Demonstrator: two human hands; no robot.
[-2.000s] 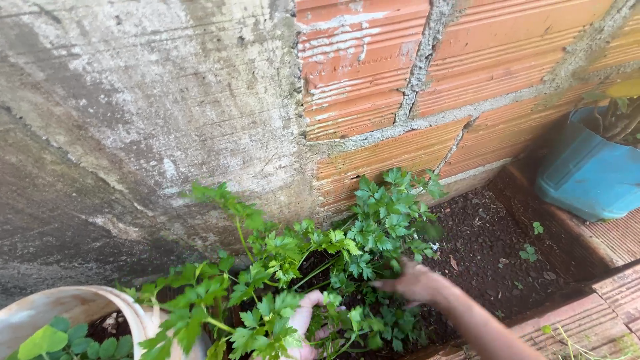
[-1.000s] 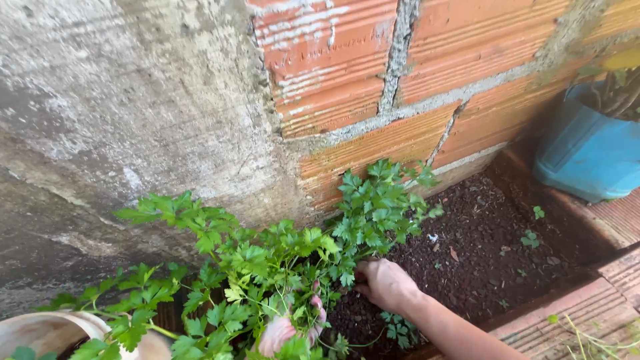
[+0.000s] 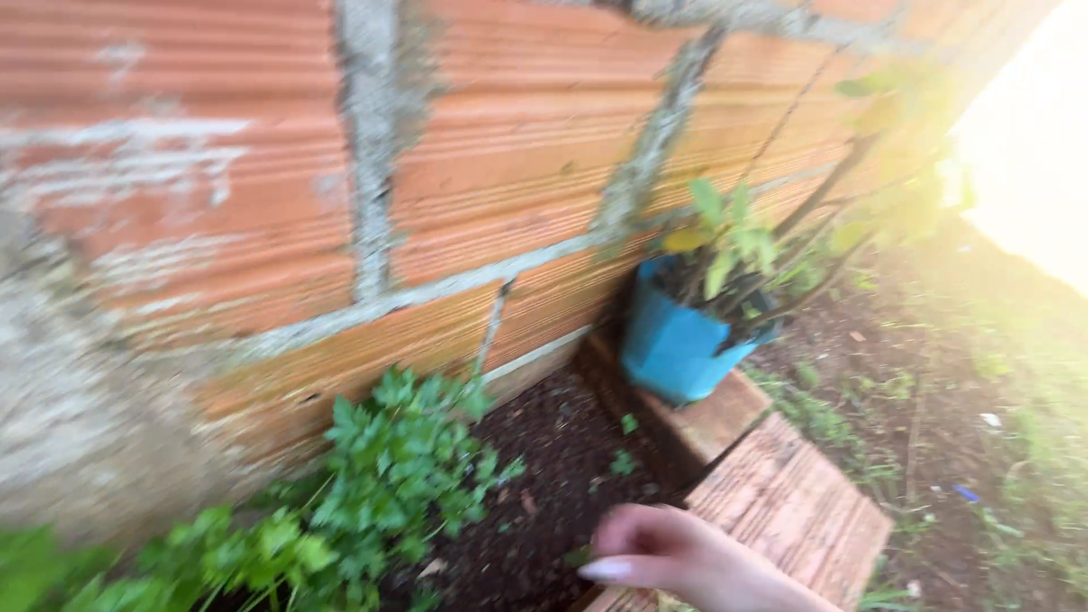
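A leafy green plant, like parsley [image 3: 399, 459], grows in the dark soil [image 3: 544, 476] of a narrow bed at the foot of the wall. My right hand [image 3: 680, 552] is above the near side of this bed, to the right of the leaves and apart from them. Its fingers are curled, with the thumb stretched to the left; whether something small sits between them cannot be told. My left hand is out of view.
A ridged hollow-brick wall [image 3: 527, 170] with mortar joints rises behind the bed. Clay bricks [image 3: 790, 510] edge it at the right. A blue planter [image 3: 680, 340] with a shrubby plant stands at the far corner, and grassy ground [image 3: 960, 408] lies beyond.
My right hand has come away from the plant's stems to the right. My left hand, earlier among the leaves, has left the view. The view has swung right.
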